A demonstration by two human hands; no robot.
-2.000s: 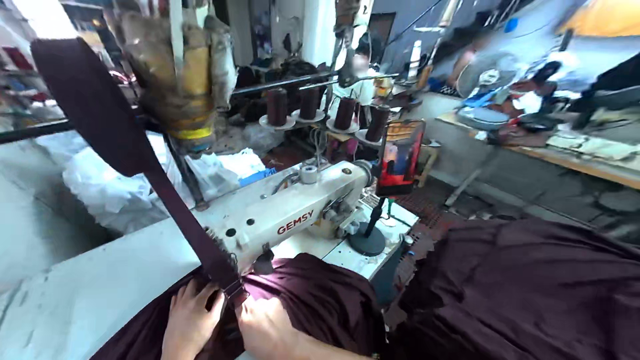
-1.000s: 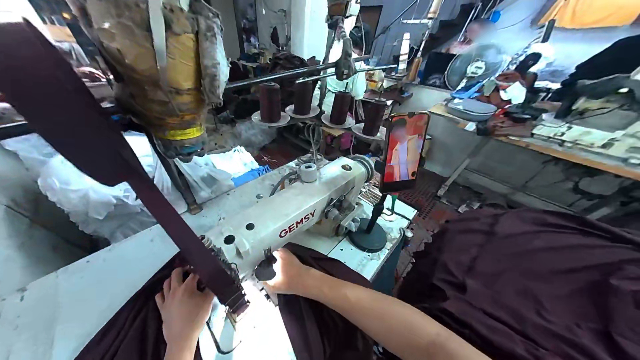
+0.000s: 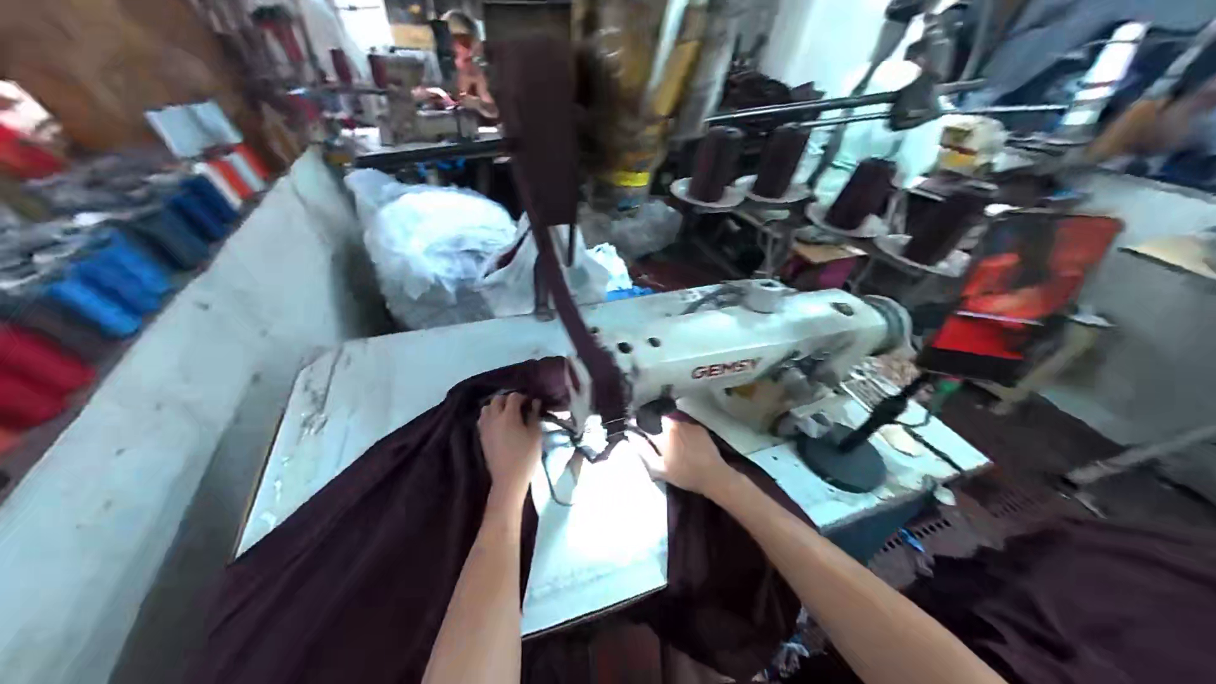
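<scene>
Dark maroon fabric (image 3: 380, 513) lies over the white table of a Gemsy industrial sewing machine (image 3: 750, 342), on both sides of the lit needle area. My left hand (image 3: 510, 432) is on the fabric left of the needle, its fingers curled over a gathered fold. On the other side, my right hand (image 3: 686, 451) is beside the machine head; its fingertips are partly hidden, and its hold cannot be made out. A long maroon strip (image 3: 560, 275) runs down from above into the needle area between my hands.
Cones of maroon thread (image 3: 784, 161) stand behind the machine. A phone (image 3: 1031, 290) on a round-based stand (image 3: 841, 461) is at the right of the table. White plastic bags (image 3: 437, 237) lie behind, a low wall (image 3: 228, 380) runs along the left, and more maroon cloth (image 3: 1092, 589) is at lower right.
The view has swung left. Two seconds ago my hands were close together at the strip's lower end; now they are apart on either side of the needle area.
</scene>
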